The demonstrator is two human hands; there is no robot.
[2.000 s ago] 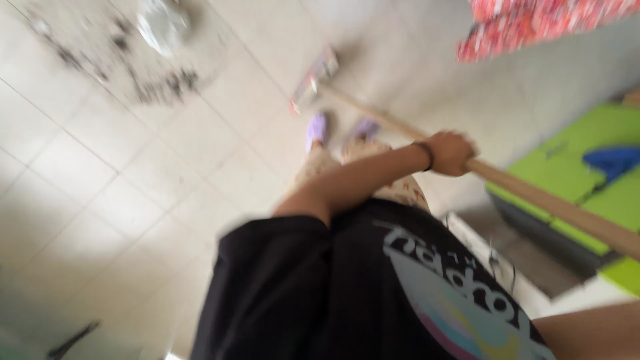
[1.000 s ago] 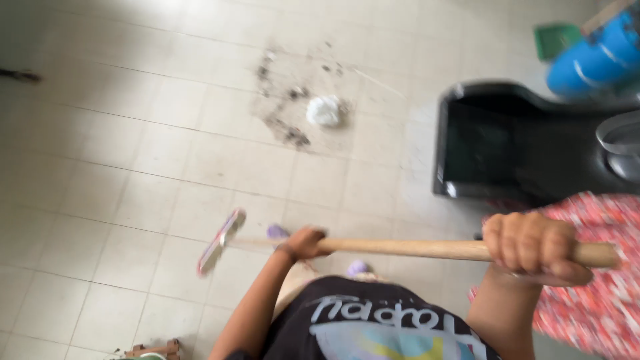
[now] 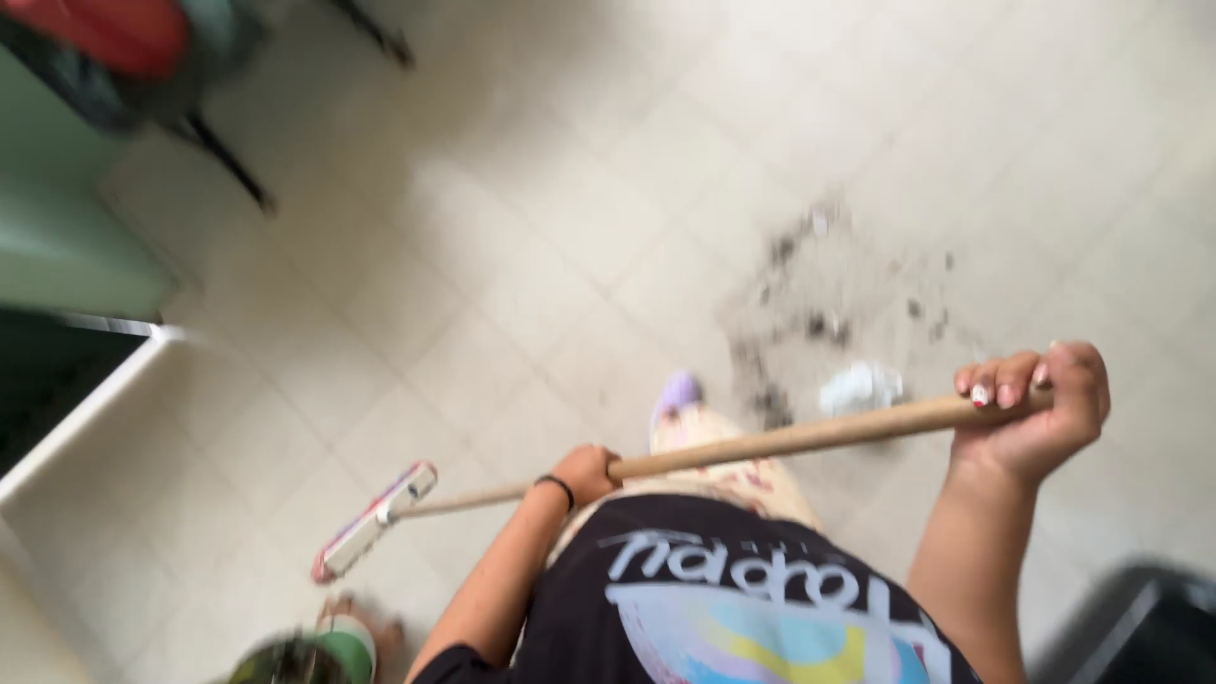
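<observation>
A long wooden handle (image 3: 807, 437) crosses in front of my body, running from upper right down to the left. My right hand (image 3: 1035, 408) is closed around its top end. Lower on the handle, my left hand (image 3: 584, 475), with a dark band at the wrist, wraps around it near my waist. At the far end is a broom or mop head (image 3: 375, 522), pale with a reddish edge, low over or on the tiled floor at the left. Dark scattered debris (image 3: 817, 328) lies on the tiles beyond the handle, beside a crumpled white piece of plastic or paper (image 3: 861, 388).
A black container (image 3: 1140, 627) is at the lower right. Near the broom head, at the bottom, stands a green and white pot-like object (image 3: 347, 646). Thin dark legs (image 3: 233, 161) of some furniture reach the floor at upper left, and a white-edged frame (image 3: 85, 408) is at the left.
The view has turned. Two seconds ago one hand was seen on the handle; both hands show on it one second ago and now. The black container has shifted to the lower right corner.
</observation>
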